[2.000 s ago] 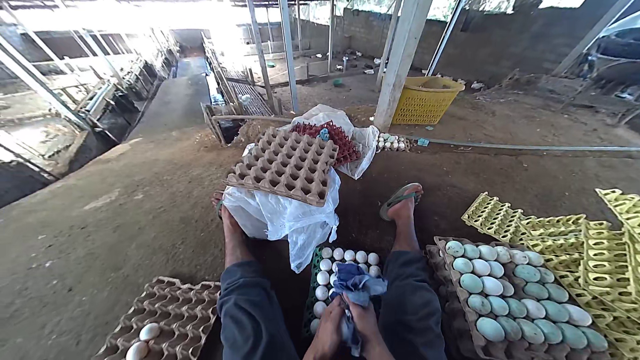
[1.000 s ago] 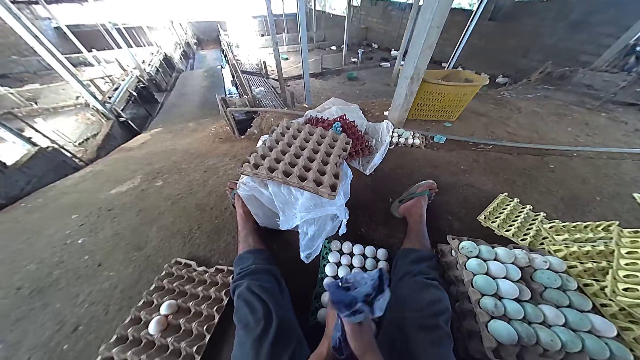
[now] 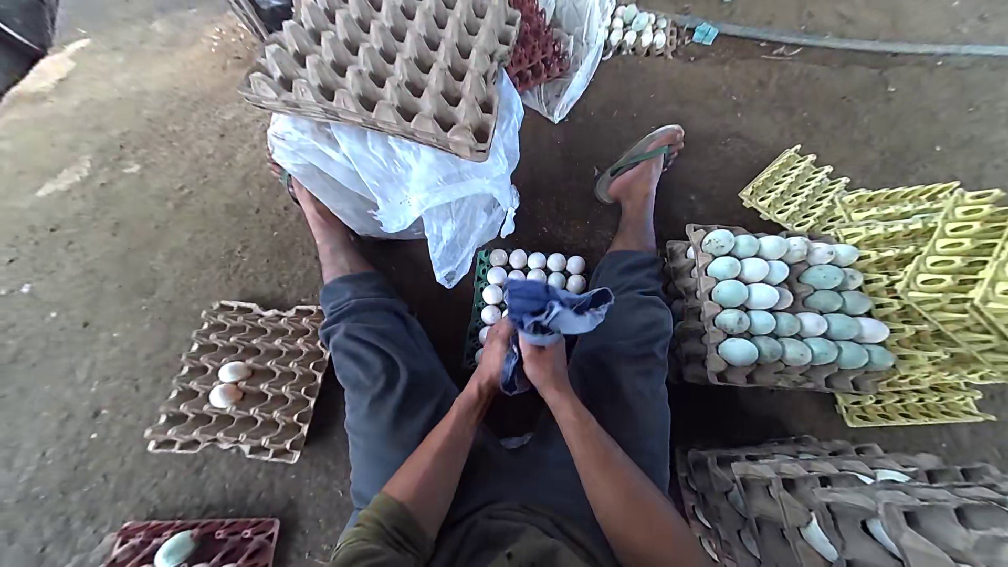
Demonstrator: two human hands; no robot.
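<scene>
My left hand (image 3: 494, 354) and my right hand (image 3: 545, 364) meet between my knees, both closed on a crumpled blue cloth (image 3: 551, 307). Whether an egg is inside the cloth cannot be seen. Just beyond and partly beneath the cloth lies a green egg tray (image 3: 478, 303) filled with white eggs (image 3: 536, 261). To my right, pale green and white eggs (image 3: 731, 294) fill much of a stack of brown pulp trays (image 3: 697, 346). Two eggs (image 3: 230, 383) rest in a brown pulp tray (image 3: 252, 339) at my left.
Empty pulp trays (image 3: 386, 71) sit on a white plastic bag (image 3: 394, 181) ahead. Yellow trays (image 3: 953, 260) lie at the right, with more pulp trays (image 3: 874, 504) holding eggs below them. A red tray (image 3: 260, 539) with eggs is at bottom left. A hose (image 3: 850, 46) crosses the floor.
The view has tilted down. The blue cloth stays in my two hands throughout, though its folds have shifted.
</scene>
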